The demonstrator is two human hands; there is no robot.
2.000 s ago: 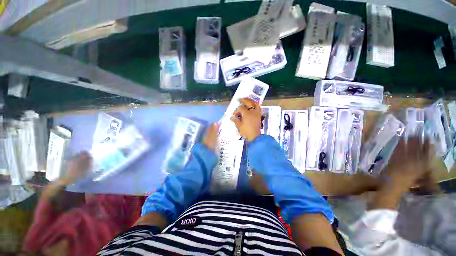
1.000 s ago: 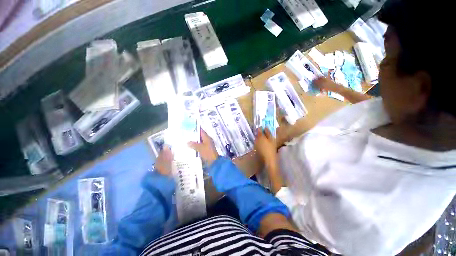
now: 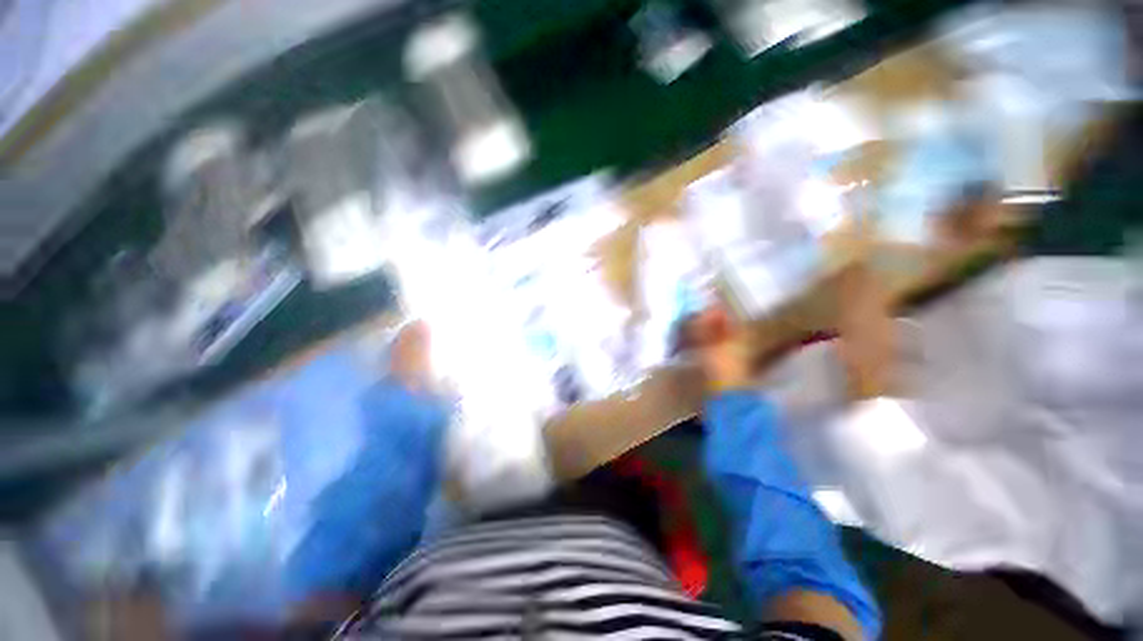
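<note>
The whole view is blurred, with strong glare. A long white pack (image 3: 499, 438) stands out in front of my striped shirt, its upper part washed out. My left hand (image 3: 411, 356) is at the pack's left edge and appears to hold it; the fingers are hidden by glare. My right hand (image 3: 717, 341) is stretched out to the right over the bench, away from that pack. It is beside a pale pack with a light-blue patch (image 3: 686, 298); contact and finger shape are too blurred to tell.
Several blurred packs lie on the tan bench (image 3: 602, 428) and the green conveyor (image 3: 570, 107). More pale-blue and white shapes lie on the blue bench top at left. A co-worker in white clothing (image 3: 971, 426) is at right, arms over the bench. A pale shelf edge crosses the top left.
My right hand has left the white pack and moved right over the bench. My left hand stays at the pack. The co-worker's head has gone from view, and the picture is much more blurred.
</note>
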